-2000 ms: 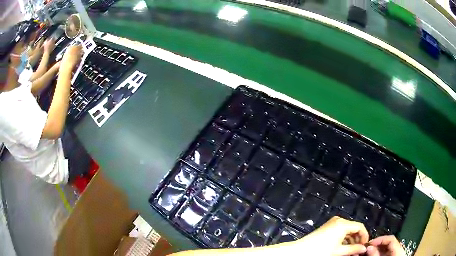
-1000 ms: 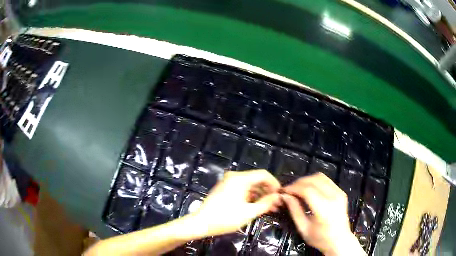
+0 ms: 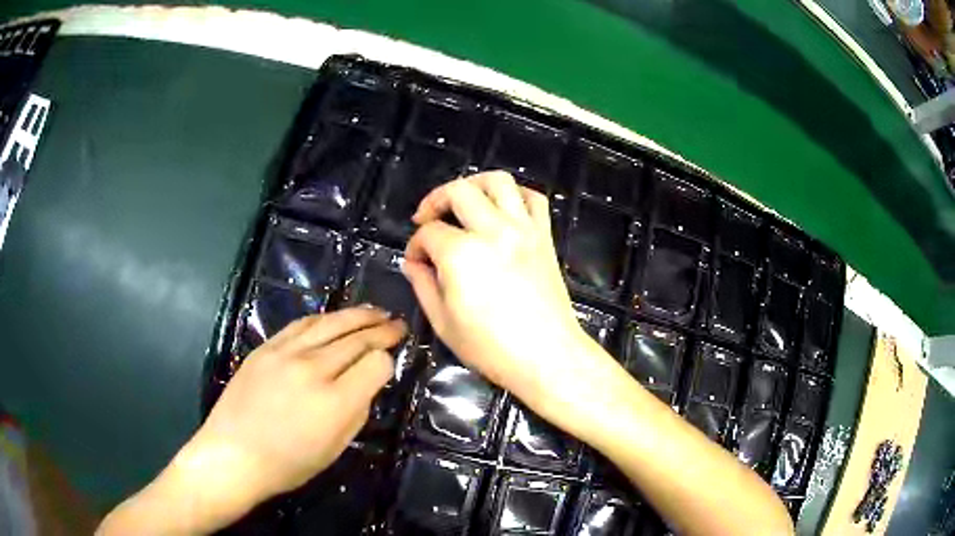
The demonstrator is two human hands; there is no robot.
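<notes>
The large glossy black blister tray (image 3: 597, 246) lies flat on the dark green mat, with rows of rectangular pockets. My left hand (image 3: 304, 403) is low over the left part of the tray, fingers together and pointing right. I cannot tell whether it holds anything. My right hand (image 3: 487, 272) reaches over the tray above and right of my left hand, fingers curled down toward a pocket in the left part. Its fingertips are partly hidden, and no part shows between them.
The tan cardboard sheet (image 3: 895, 408) with a pile of small dark components (image 3: 878, 484) is at the right. Small pale rings (image 3: 829, 452) lie between it and the tray. A white cut-out frame (image 3: 25, 131) is at the far left. The green conveyor (image 3: 670, 73) runs beyond the pale edge.
The view has shifted to the right and closer over the tray. My hands were together at the fingertips; now they are apart, with my right hand farther up and left over the tray.
</notes>
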